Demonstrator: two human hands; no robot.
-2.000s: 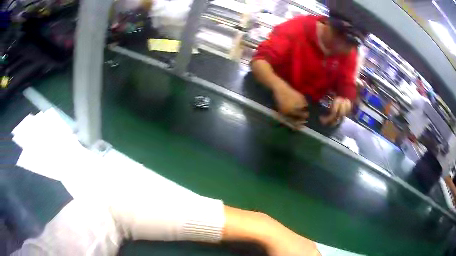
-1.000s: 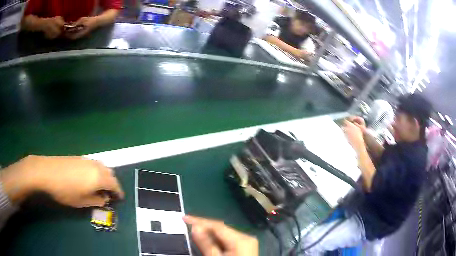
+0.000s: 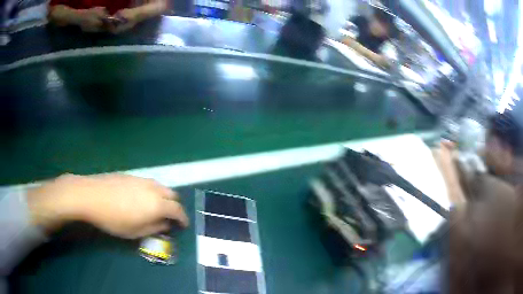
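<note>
The frame is blurred. My left hand is at the lower left, its fingers pinching the dark part of the opened watch unit, whose yellow and white inside shows below the fingertips. The adhesive sheet lies just right of it on the dark green bench, with large black rectangles and a white band bearing one small black piece. My right hand is not in view. No tweezers can be made out.
A taped black box with an orange-red light and dark arm stands to the right. Beyond it lies a white paper sheet. A pale rail borders the green conveyor. People work across it and at the right edge.
The view first swung from the conveyor to the bench, then shifted slightly, moving bench items rightward in the picture. My right hand, beside the sheet one second ago, has left view.
</note>
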